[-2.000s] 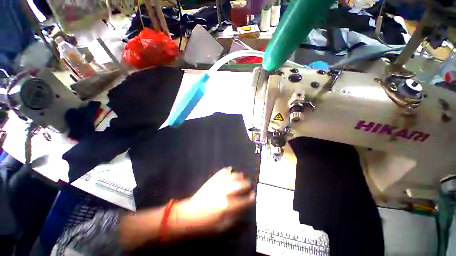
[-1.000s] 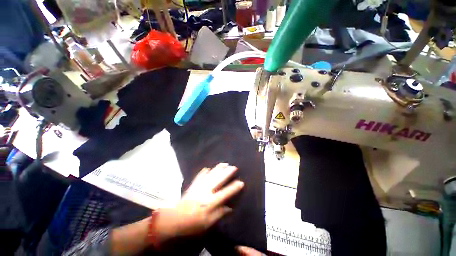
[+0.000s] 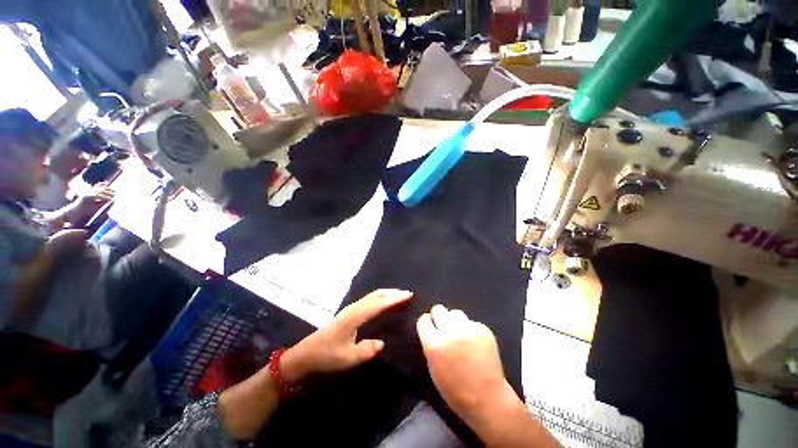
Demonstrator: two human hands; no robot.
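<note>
A black cut panel (image 3: 455, 227) lies on the white table left of the needle, its right edge along the presser foot (image 3: 535, 254), its near part over the table's front edge. My left hand (image 3: 346, 341), with a red wrist band, is on the panel's near left part, thumb and fingers apart. My right hand (image 3: 459, 350) is just right of it, fingers bent and pinched on the cloth near its front part. The cream sewing machine head (image 3: 665, 188) stands to the right. The fingertips' exact hold is partly hidden.
Black cut pieces lie at left (image 3: 337, 171) and under the machine arm (image 3: 656, 341). A blue lamp stick (image 3: 436, 166) hangs over the panel, a green tube (image 3: 639, 61) above the head. A blue crate (image 3: 210, 337) is below; a person (image 3: 44, 236) sits far left.
The view has turned left, bringing a person into sight. My right hand has come up onto the panel beside my left, which has its fingers more bent. The panel's near part now drapes over the table edge.
</note>
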